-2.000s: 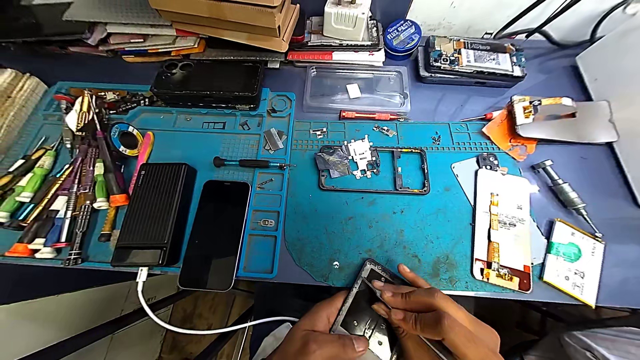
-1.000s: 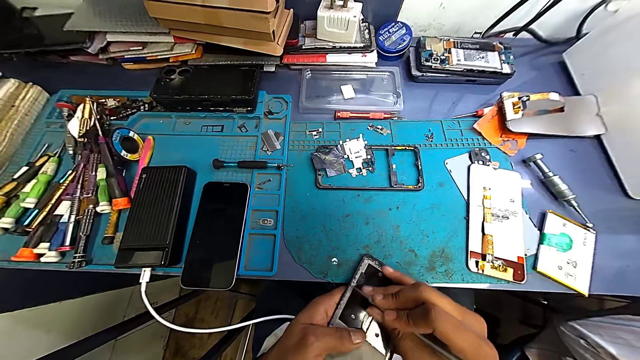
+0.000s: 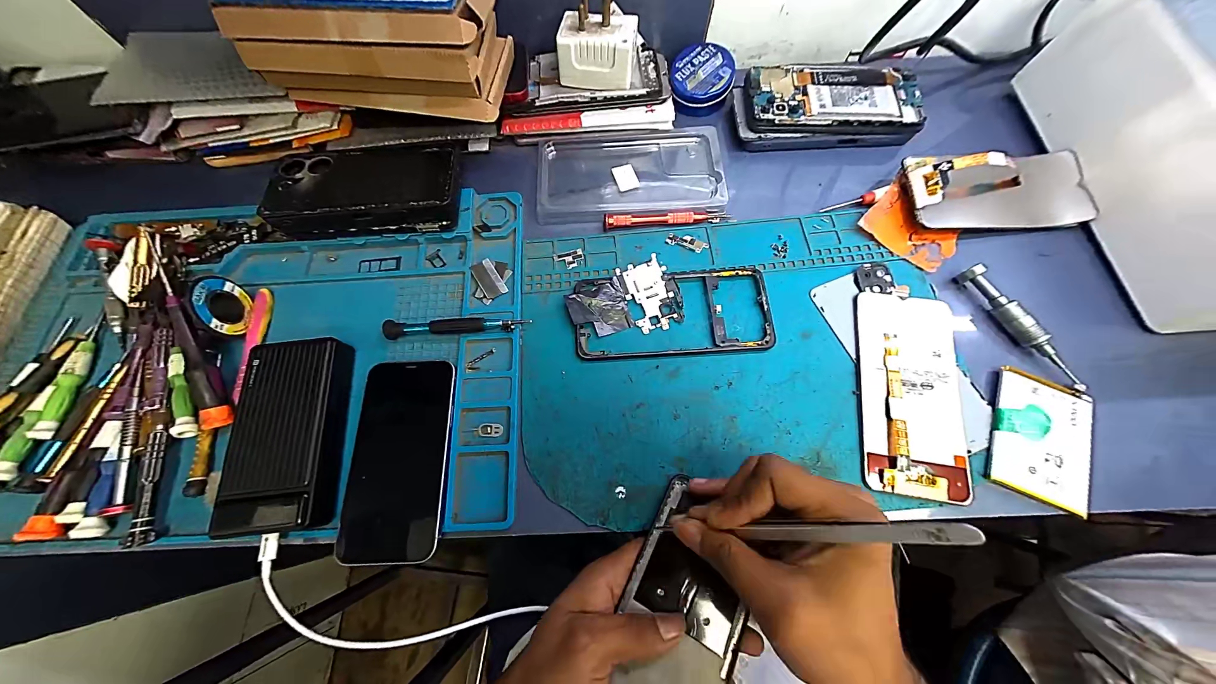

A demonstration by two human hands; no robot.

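My left hand (image 3: 608,617) grips the lower left side of a dark phone frame (image 3: 689,589) at the mat's front edge, thumb on its face. My right hand (image 3: 798,570) holds metal tweezers (image 3: 855,533), their flat end pointing right and their tips hidden by the fingers at the frame's upper part. Beyond the hands, on the blue repair mat (image 3: 646,418), lies a black phone mid-frame (image 3: 750,348) with a white metal bracket (image 3: 651,293) and a crumpled dark film (image 3: 598,306) on it. A tiny pale part (image 3: 620,492) lies just left of the held frame.
A phone (image 3: 396,465) and a black power bank (image 3: 280,437) with a white cable (image 3: 380,643) are at left, by many screwdrivers (image 3: 142,408). At right are a display panel (image 3: 912,389), a battery (image 3: 1042,442) and a metal pen-like tool (image 3: 1016,318). Behind stands a clear plastic tray (image 3: 570,190).
The tweezers in my right hand now show their flat end pointing right, lying more level than before. My left hand still holds the phone frame.
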